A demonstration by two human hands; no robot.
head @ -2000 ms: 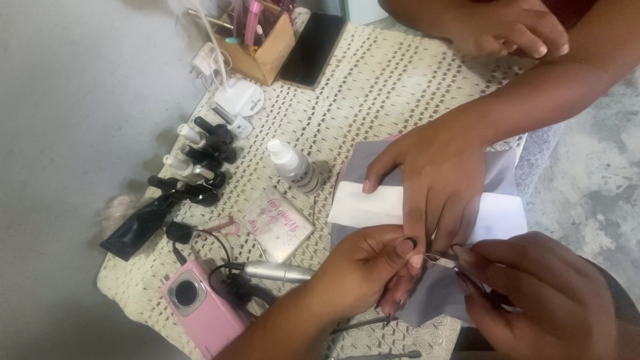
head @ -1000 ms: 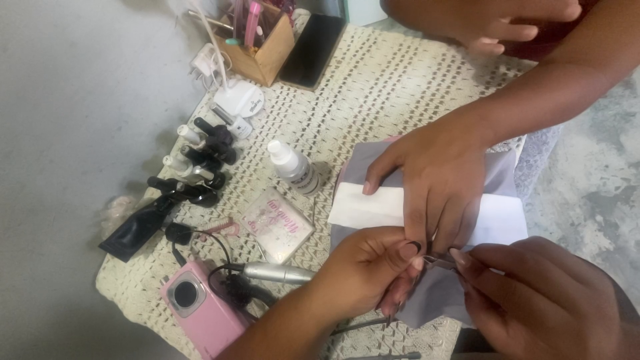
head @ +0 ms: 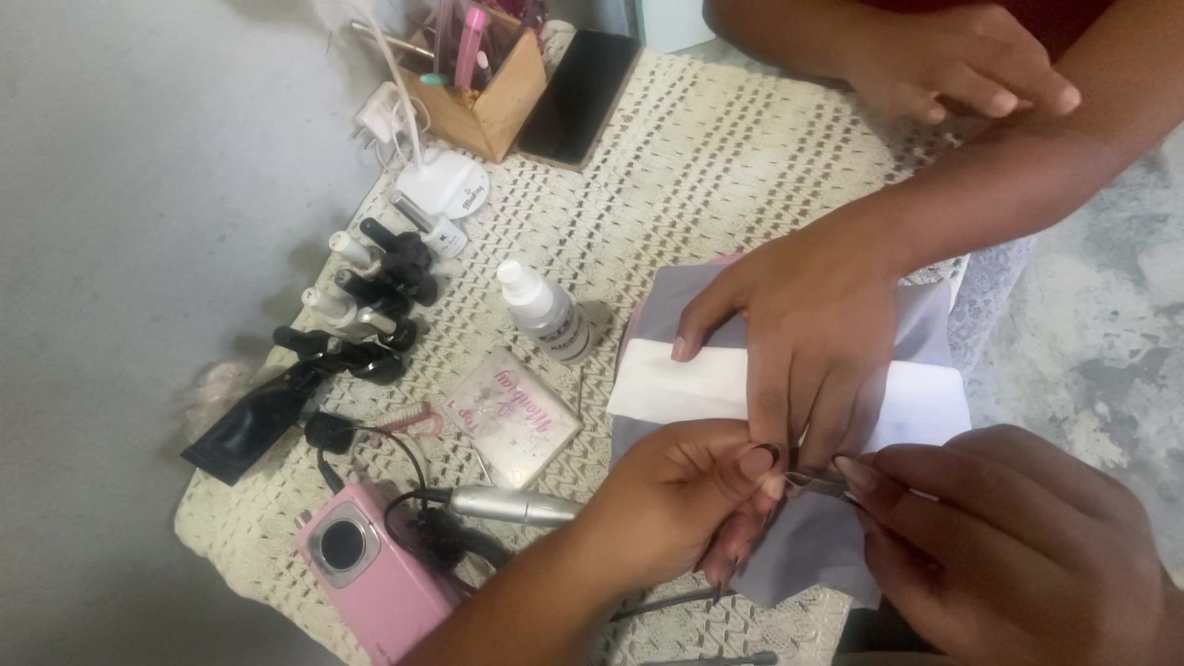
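My left hand (head: 680, 499) pinches a fingertip of the other person's hand (head: 819, 314) between thumb and fingers. That hand lies palm down on a folded white paper towel (head: 680, 377) over a grey cloth (head: 809, 546). In my right hand (head: 1017, 536) is a thin metal tool (head: 823, 483), perhaps small nippers, its tip at the held fingernail. The tool's grip is mostly hidden by my fingers. Long pointed nails with dark tips show on my hands. The person's second hand (head: 971, 69) hovers near their forearm.
Left of the hands are a white-capped bottle (head: 546, 314), a square white box (head: 513, 416), a silver nail drill handpiece (head: 513, 506) and its pink control unit (head: 375, 573). Several polish bottles (head: 379, 296) line the crocheted tablecloth's edge, with a phone (head: 580, 97) and wooden holder (head: 481, 116) beyond.
The other person's free hand, raised at the upper right one second ago, now has its fingers lower and extended over the forearm. My hands stay at the same fingertip.
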